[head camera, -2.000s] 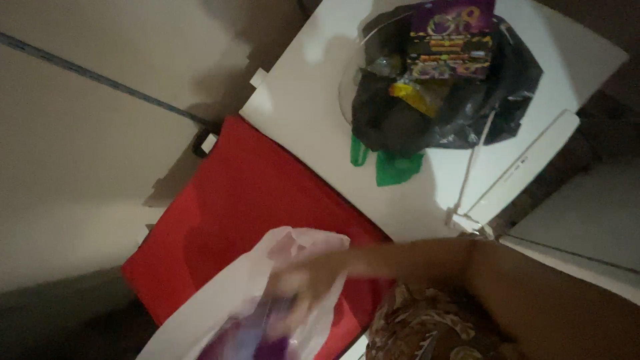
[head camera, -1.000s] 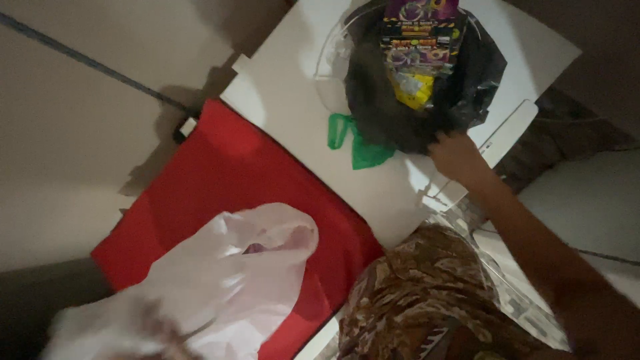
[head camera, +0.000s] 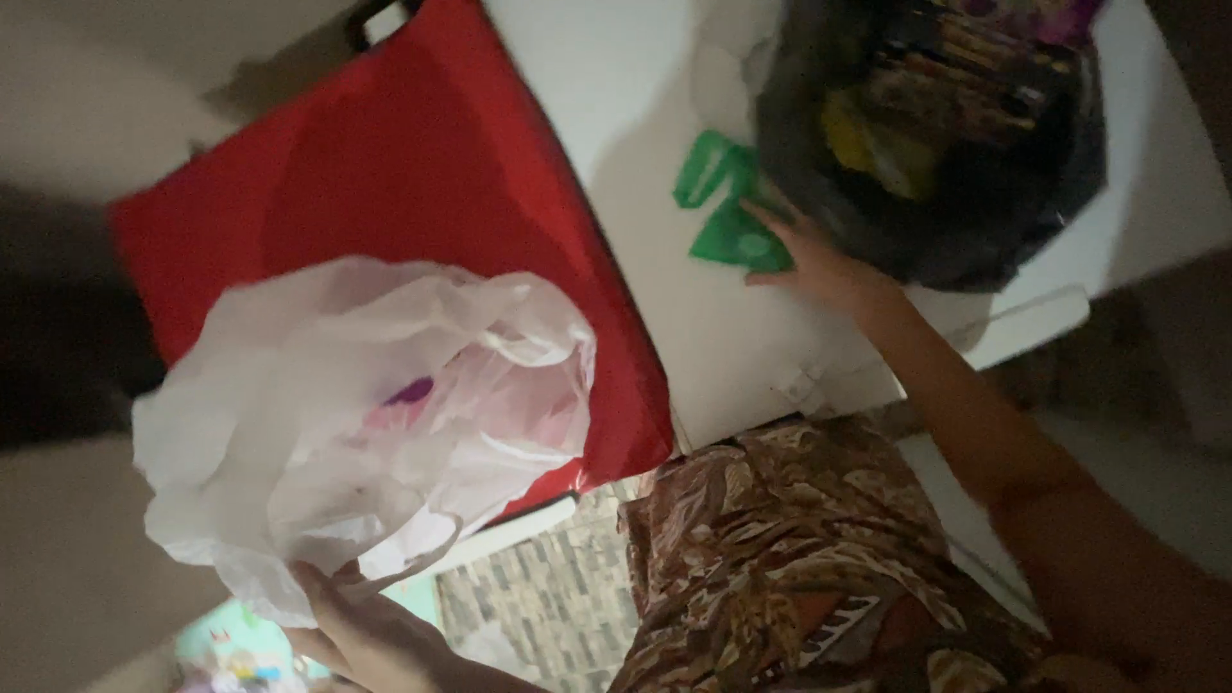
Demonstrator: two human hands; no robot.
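My left hand (head camera: 361,626) grips the edge of a white plastic bag (head camera: 318,414), which lies on a red cloth-like cover (head camera: 404,154); a purple and pink thing shows faintly through the bag. On the white surface, my right hand (head camera: 818,255) reaches to a green plastic piece (head camera: 741,231), with its fingertips at the right side of it. Whether the fingers hold the piece is not plain. Just beyond this hand lies a black plastic bag (head camera: 943,231) with a yellow packet (head camera: 876,144) and a dark box with purple print (head camera: 972,67) on it.
A white tabletop (head camera: 654,318) carries the black bag and the green piece. Its raised white edge strip (head camera: 1030,327) runs along the near right. Patterned brown clothing (head camera: 799,539) is close below the table. A tiled floor (head camera: 539,606) shows between the clothing and the white bag.
My right hand was inside the white bag at first, then at the black bag's near edge, and is now at the green piece. The view has shifted so that the table sits farther right.
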